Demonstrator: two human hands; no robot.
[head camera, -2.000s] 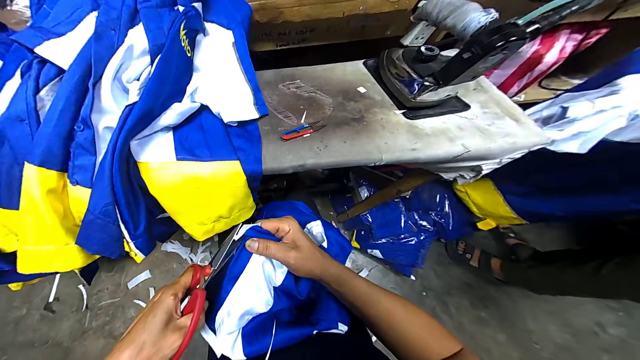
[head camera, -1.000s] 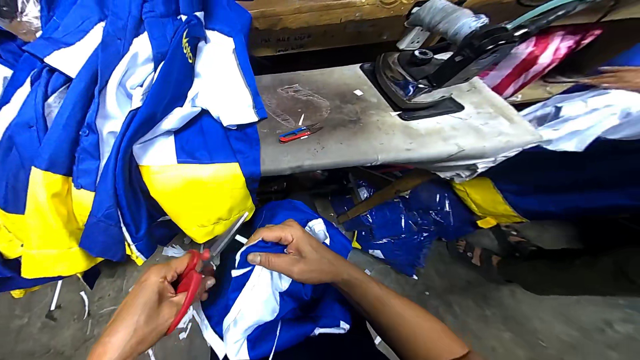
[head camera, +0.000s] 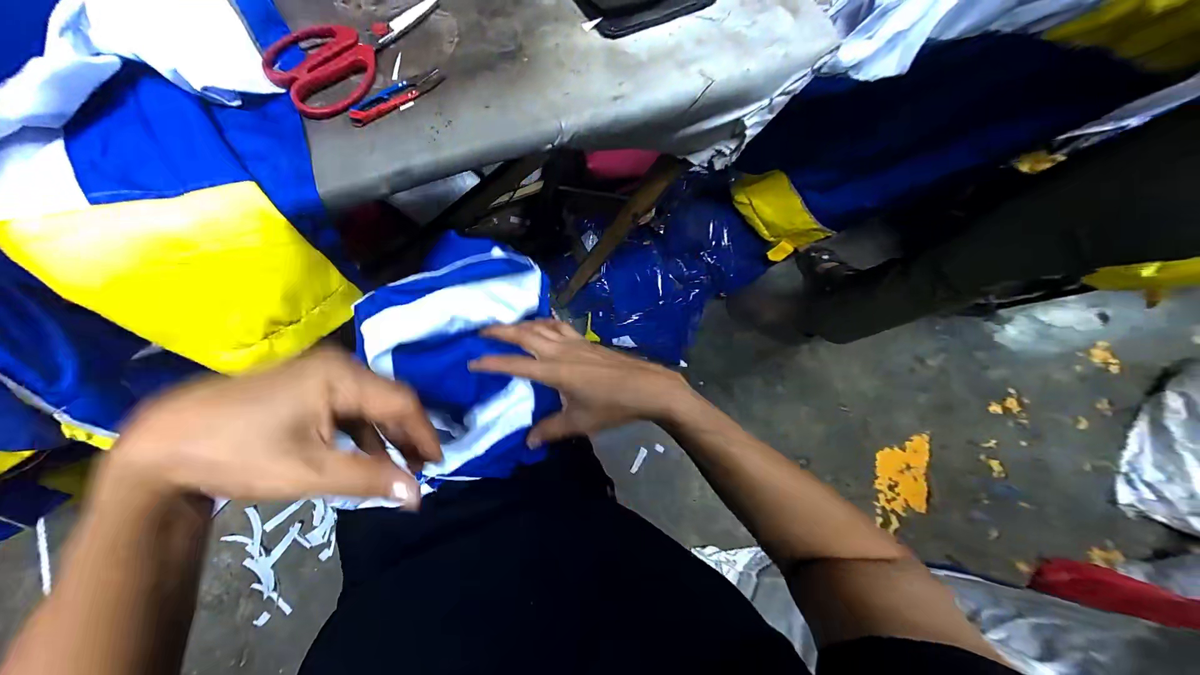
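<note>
A blue garment piece with white bands (head camera: 459, 314) lies bunched at my lap. My right hand (head camera: 572, 375) rests on it, palm down and fingers spread. Over its left edge is my left hand (head camera: 356, 431), blurred, thumb and fingers apart; contact with the cloth is unclear. Red-handled scissors (head camera: 323, 73) lie on the grey-covered table (head camera: 525, 103), beside small thread snips with red and blue handles (head camera: 394, 98). Blue, white and yellow garments (head camera: 187, 272) hang over the table's left end, left of the bunched piece.
A black iron rest (head camera: 647, 14) sits at the table's back edge. Beneath the table are blue plastic-wrapped bundles (head camera: 656, 272) and a wooden leg (head camera: 623, 225). At right is another person's trouser leg (head camera: 994, 225). White scraps (head camera: 267, 553) litter the floor.
The red scissors, in my left hand before, now lie on the table by the snips. My left hand is empty and my right hand has spread over the cloth. The view has shifted down and closer.
</note>
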